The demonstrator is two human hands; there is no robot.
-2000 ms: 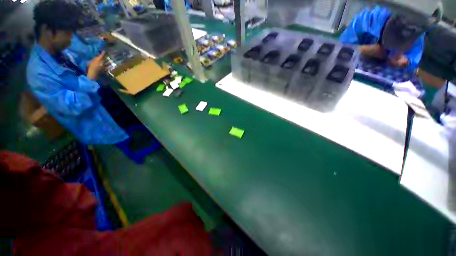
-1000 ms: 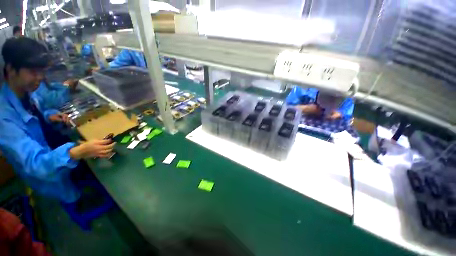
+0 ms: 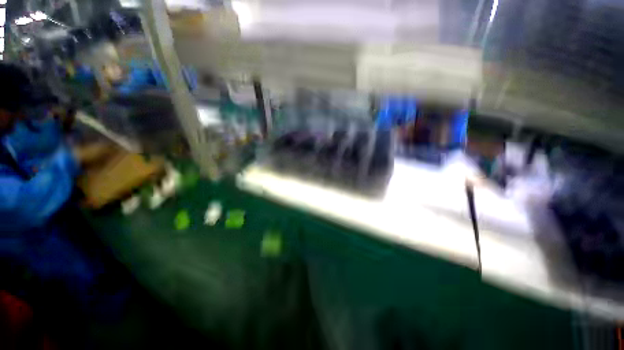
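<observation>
The frame is strongly blurred. Neither of my hands can be made out in it. On the green bench top (image 3: 383,287) lie a few small lime-green pieces (image 3: 271,244) and a white piece (image 3: 213,212), nearest in front of me. More green and white pieces lie in a cluster (image 3: 164,188) beside the cardboard box. A stack of clear trays with dark phones on top (image 3: 332,157) stands beyond them on a bright white board (image 3: 424,232).
A person in blue (image 3: 34,181) is at the left by the open cardboard box (image 3: 116,174). Another person in blue (image 3: 424,126) is across the bench. Metal posts (image 3: 179,89) hold an overhead shelf (image 3: 301,61). A dark blurred stack (image 3: 588,219) is at the right.
The camera view has shifted and blurred. Compared with two seconds ago, the overhead shelf and the right-hand stack have come into view. The person at the left has drawn back the arm extended one second ago.
</observation>
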